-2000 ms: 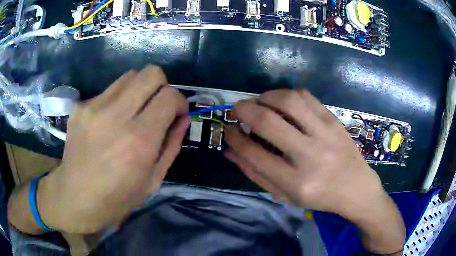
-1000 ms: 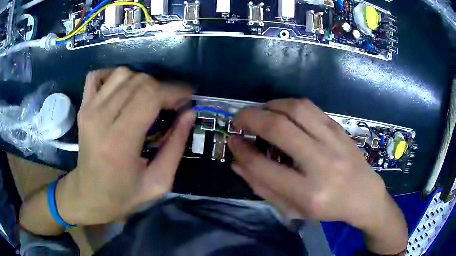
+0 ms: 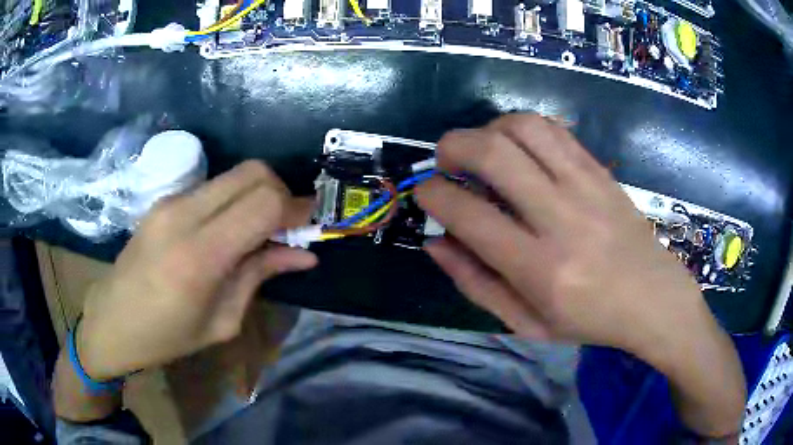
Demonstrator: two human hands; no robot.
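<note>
An open white-edged power strip housing (image 3: 383,136) with a dark circuit board lies in front of me. A yellow block (image 3: 357,202) shows at its left end. My left hand (image 3: 209,252) grips the power cord end at a white collar (image 3: 300,235), left of the housing and near its front edge. Blue, yellow-green and brown wires (image 3: 365,217) run from the collar over the board to my right hand. My right hand (image 3: 539,235) covers the middle of the strip, fingers closed around the blue wire. Its fingertips are partly hidden.
A similar open strip (image 3: 417,43) with a wired cord lies beyond. A white plug (image 3: 174,156) in clear plastic bag (image 3: 96,187) is at left. A cardboard box (image 3: 74,287) is lower left, a blue crate (image 3: 622,382) lower right. The dark mat (image 3: 261,104) is shiny.
My left hand has moved down and left to the cord end, uncovering the housing's left end. The wires now stretch in view between both hands. The plug appears further right.
</note>
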